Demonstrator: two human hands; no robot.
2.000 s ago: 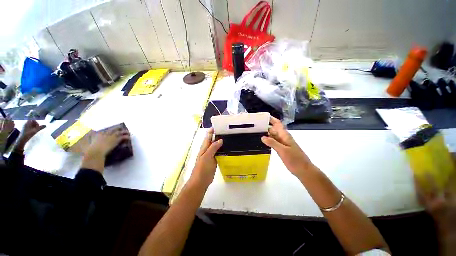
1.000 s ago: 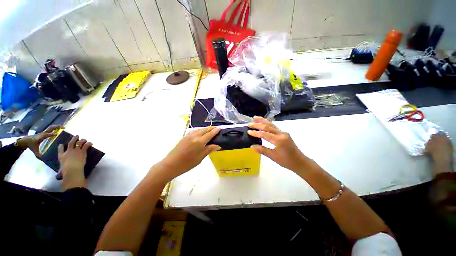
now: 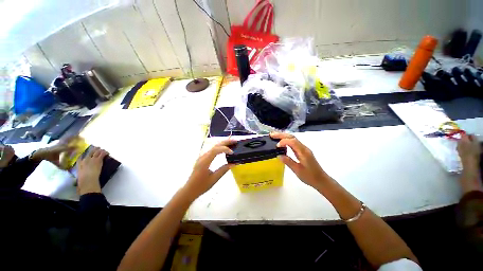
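A yellow retail carton (image 3: 258, 174) with a black top band stands upright on the white table in front of me. Its black top is closed, and a dark oval handle piece (image 3: 255, 143) shows on it. My left hand (image 3: 208, 168) grips the carton's upper left side, fingers at the top edge. My right hand (image 3: 302, 159) grips the upper right side, fingers on the back corner and thumb at the front. The carton's back is hidden.
A clear poly bag (image 3: 275, 100) with black pieces lies behind the carton, by a black cylinder (image 3: 242, 64). Flat plastic bags (image 3: 428, 132) lie right, where another person's hand touches scissors. Another person's hands work on a dark box (image 3: 108, 168) at left.
The carton's pale top flap, raised two seconds ago, is now folded down. My hands have stayed on the carton's upper sides. The neighbour's hand at right has moved up to the scissors.
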